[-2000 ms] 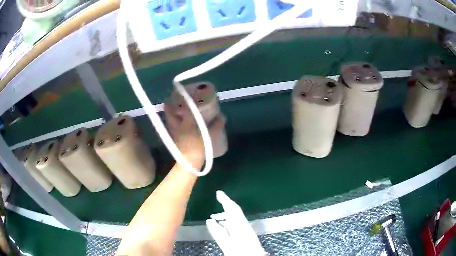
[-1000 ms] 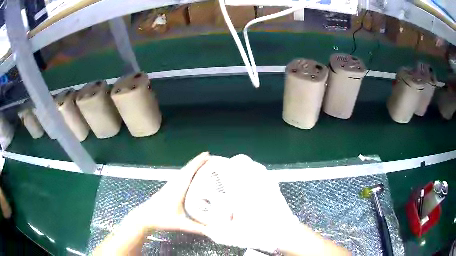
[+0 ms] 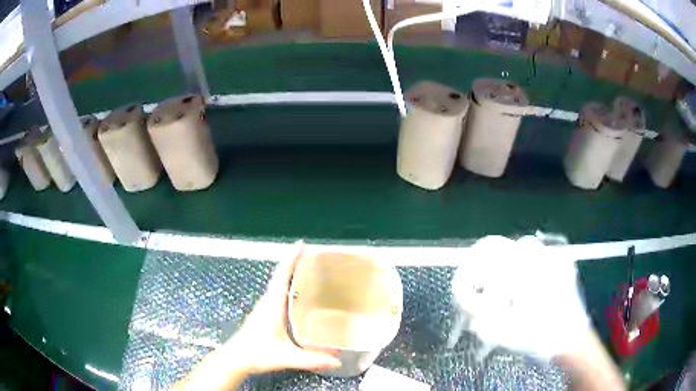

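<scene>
A beige appliance housing [image 3: 347, 302] stands over the bubble wrap mat [image 3: 191, 305], its open hollow end facing me. My bare left hand [image 3: 267, 336] is shut around its left side, thumb at the near edge. My gloved right hand [image 3: 534, 298] is to the right, apart from the housing, blurred and overexposed. It holds a pale rounded piece, apparently the top cover [image 3: 482, 286], with a small dark spot; its exact outline merges with the glove. A small white card [image 3: 393, 379] lies at the near side of the housing.
Several closed beige housings stand on the green belt [image 3: 305, 168] beyond, at left and right. A red parts bin [image 3: 635, 324] with tools is at the far right. A white cord [image 3: 389, 57] hangs above. A grey metal post [image 3: 72, 130] rises at left.
The housing's slotted end faced me between both hands; now its hollow end shows. My right hand has moved away to the right with the pale piece. The mallet is no longer visible on the mat.
</scene>
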